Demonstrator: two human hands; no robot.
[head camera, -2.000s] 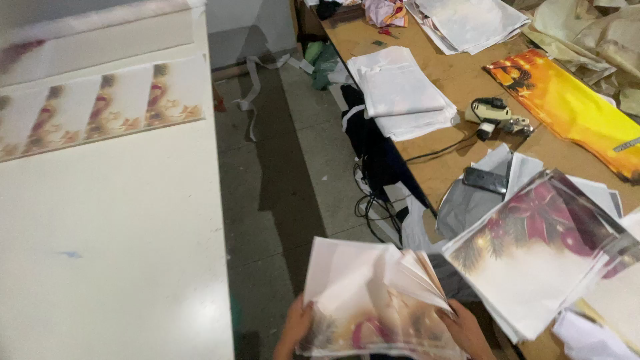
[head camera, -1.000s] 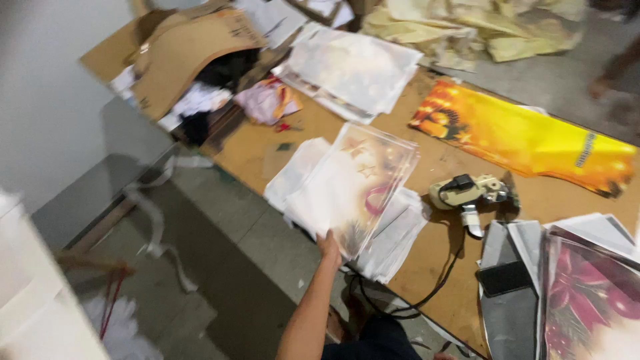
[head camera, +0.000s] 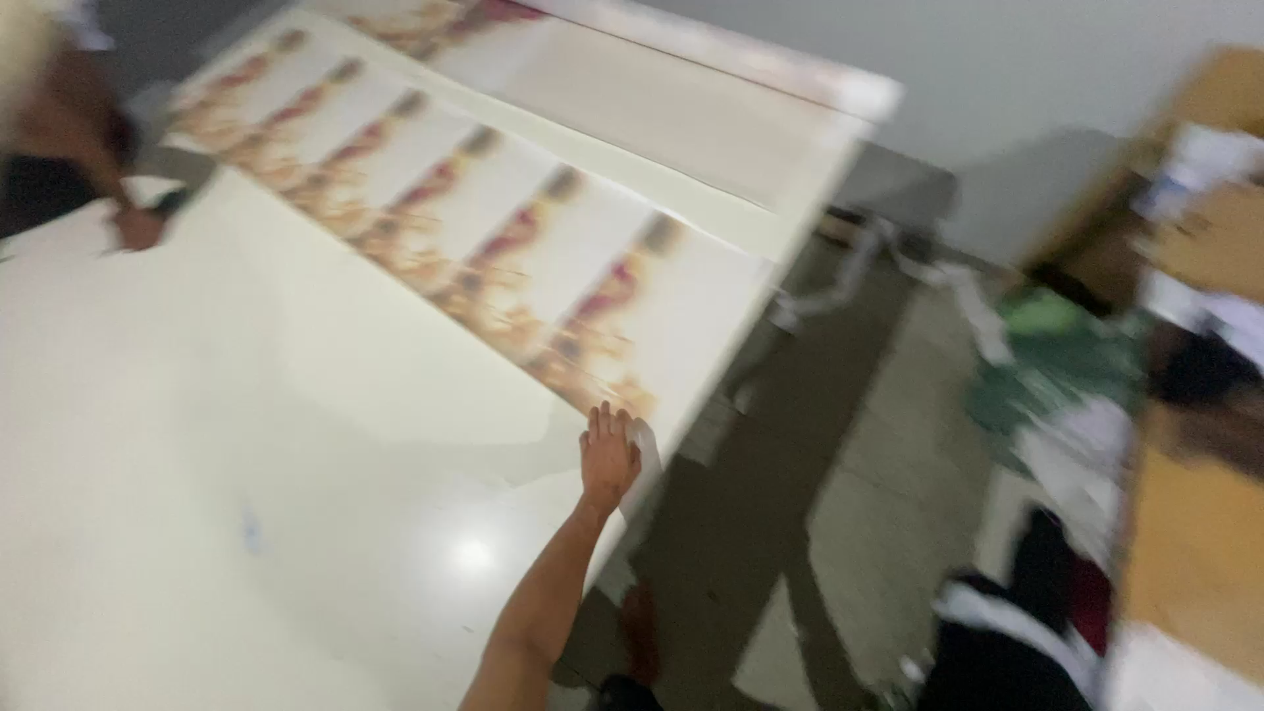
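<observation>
My left hand (head camera: 610, 456) reaches in from the bottom, palm down, with its fingertips on the near right corner of a long printed sheet (head camera: 474, 237). Blur hides whether the fingers pinch the sheet or only rest on it. The sheet lies flat on a large white table (head camera: 247, 415) and bears a repeated pattern of gold and dark red decorations. Behind it, near the table's far edge, lies another printed sheet (head camera: 632, 89) with a pale, partly rolled edge. My right hand is out of view.
At the upper left, another person's hand (head camera: 138, 227) is at the white table, beside a dark object. A floor gap (head camera: 869, 434) separates this table from a brown worktable (head camera: 1205, 553) at right. Green plastic (head camera: 1057, 365) and white scraps lie between them.
The view has swung left from the brown worktable to the white table. My left hand has let go of the printed sheets it touched there and is now at the long sheet's corner.
</observation>
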